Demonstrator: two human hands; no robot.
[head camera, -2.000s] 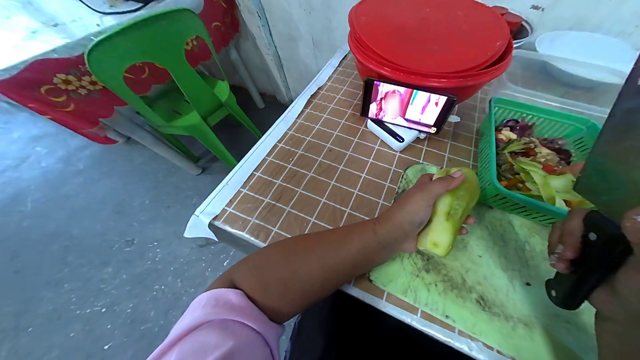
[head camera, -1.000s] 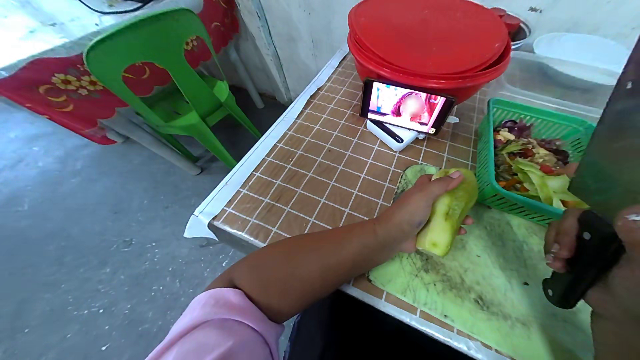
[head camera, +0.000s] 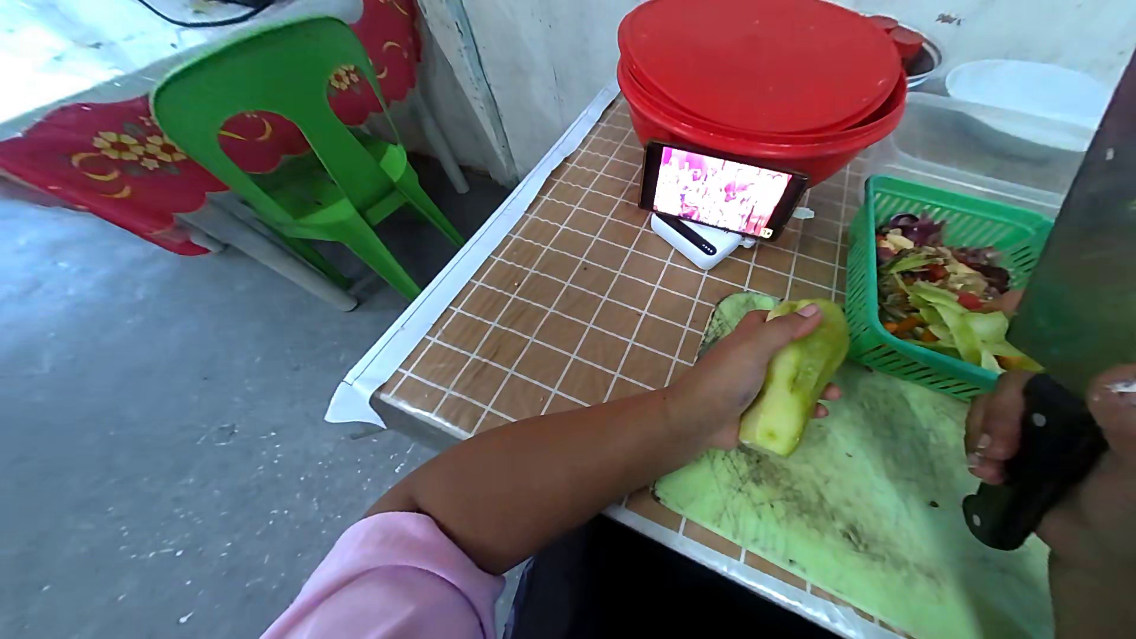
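My left hand (head camera: 754, 373) is closed round a peeled, pale green vegetable (head camera: 799, 382), perhaps a chayote or a cucumber, over the worn green cutting board (head camera: 852, 497). At the right edge my right hand (head camera: 1047, 453) grips the black handle of a large knife (head camera: 1078, 257); its wide blade points up, partly out of view. Between the hands and farther back, a green plastic basket (head camera: 861, 293) holds vegetable scraps and peelings (head camera: 958, 306). The blade hides part of the basket's right side.
A phone (head camera: 723, 189) with a lit screen leans against a red lidded tub (head camera: 763, 106), by a white power bank (head camera: 697, 240). A clear plastic container (head camera: 976, 151) and a white bowl (head camera: 1029, 93) stand behind the basket. Left of the tiled-pattern tabletop (head camera: 550, 311) is a green plastic chair (head camera: 328, 169).
The picture on the phone screen has changed. Both hands stay in nearly the same place, with the vegetable and the knife still held.
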